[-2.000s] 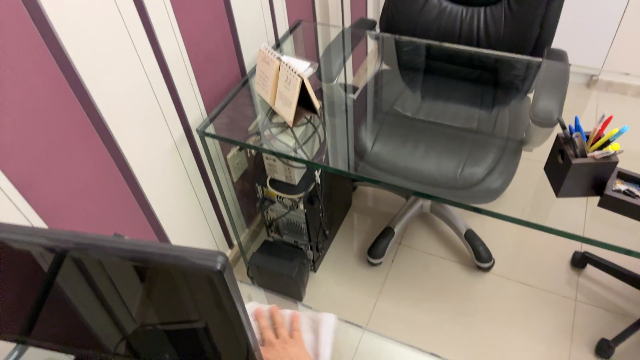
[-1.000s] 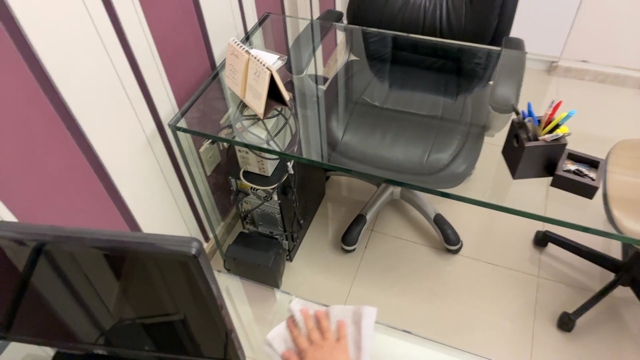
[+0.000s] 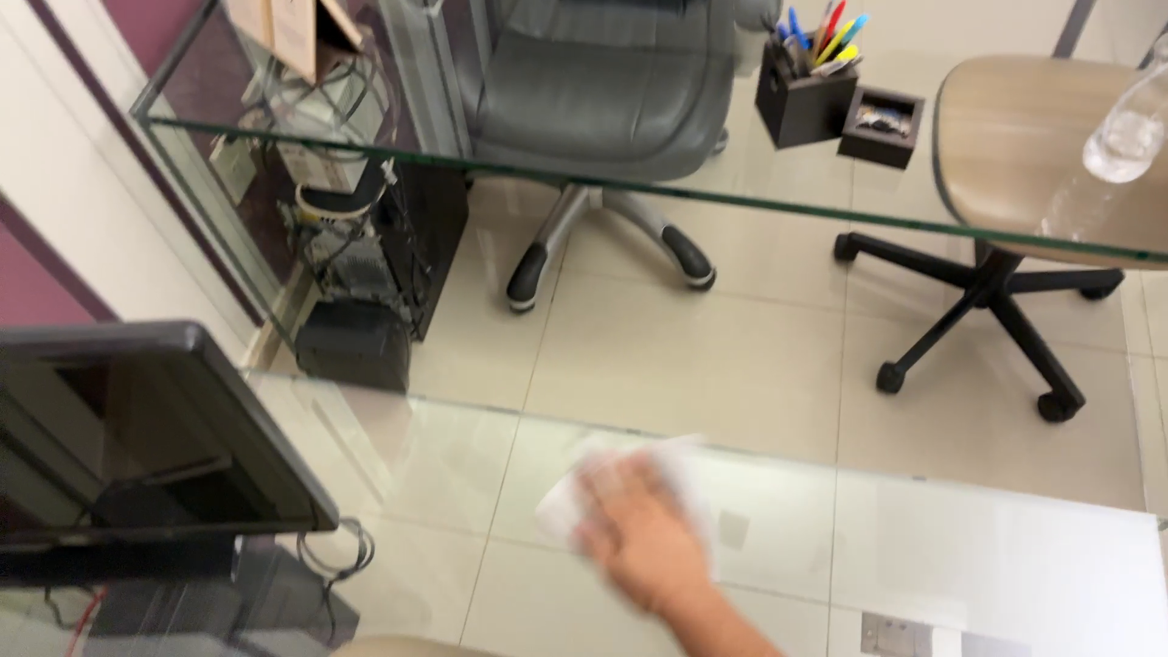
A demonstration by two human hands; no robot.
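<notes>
My right hand [image 3: 639,529], blurred by motion, presses a white cloth [image 3: 566,511] flat on the near glass tabletop [image 3: 985,547]. Its fingers lie spread over the cloth, close to the tabletop's far edge. To the left of the hand stands a black monitor [image 3: 155,438], with a looped cable [image 3: 351,552] beside its base. My left hand is out of the frame.
Across a gap is another glass desk [image 3: 757,203] with a desk calendar [image 3: 292,32], a pen holder [image 3: 808,96], a small dark tray [image 3: 881,128] and a clear plastic bottle [image 3: 1122,141]. Beyond are a black office chair [image 3: 602,100] and a beige swivel chair [image 3: 1022,137]; cabled equipment [image 3: 351,255] stands left.
My right hand and the white cloth have moved right along the near glass, away from the monitor. The view has shifted down and right, bringing the bottle into sight.
</notes>
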